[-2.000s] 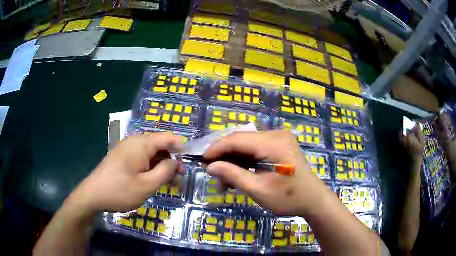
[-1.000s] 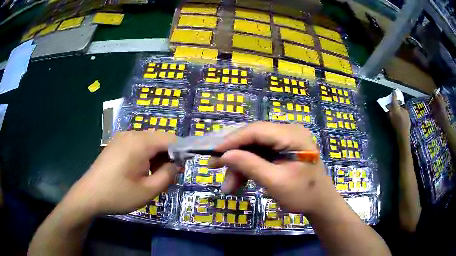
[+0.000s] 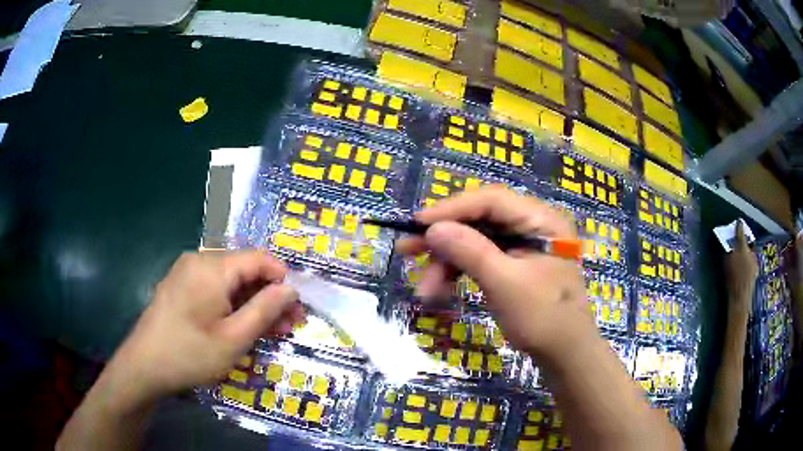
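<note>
My right hand holds a slim black tool with an orange rear end like a pen. Its tip is over a yellow-patched board in the third row, left column; whether it touches I cannot tell. My left hand pinches a white liner strip between thumb and fingers, above the tray. The strip's far end merges with white glare. The clear blister tray holds dark boards with yellow patches in rows. My hands hide some of them.
Solid yellow rectangles lie in rows beyond the tray. A white sheet with a grey strip sits at its left edge. A yellow scrap lies on the green top. At right are a grey post and another person's hand with white paper.
The tool tip has moved away from the liner strip, up and over a board. My left hand has lowered slightly with the strip. The whole view has shifted and tilted.
</note>
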